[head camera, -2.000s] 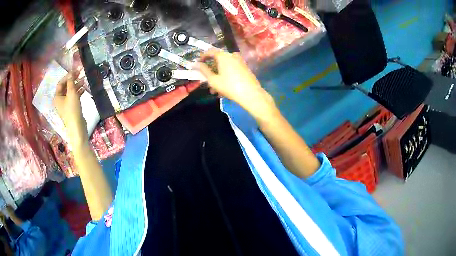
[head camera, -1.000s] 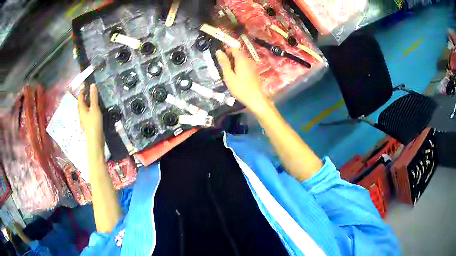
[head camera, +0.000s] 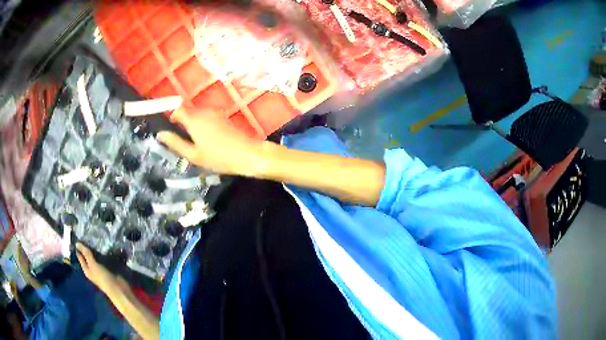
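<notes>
The black parts tray (head camera: 93, 143) is tilted at the left, with dark round watch heads (head camera: 106, 212) in several pockets and white paper strips (head camera: 74, 176) among them. My right hand (head camera: 212, 143) is at its upper right edge, fingers over the rim, beside a white strip (head camera: 153, 106). My left hand (head camera: 96, 265) is at its lower left edge, only partly visible, its grip partly hidden. An orange-red tray (head camera: 153, 46) lies to the right, with crinkled clear film (head camera: 246, 46) on it and one dark watch head (head camera: 306, 82) in a corner pocket.
Strapped watches (head camera: 382, 28) lie on a film-covered red tray (head camera: 365, 63) at the upper right. A black chair (head camera: 485, 73) and stacked red trays (head camera: 541, 192) stand at the right. Another person's blue sleeve (head camera: 46, 309) shows at the lower left.
The black tray has moved left and down and turned, with both hands at its edges. The orange-red tray that was mostly under it is now uncovered. The right hand has moved left.
</notes>
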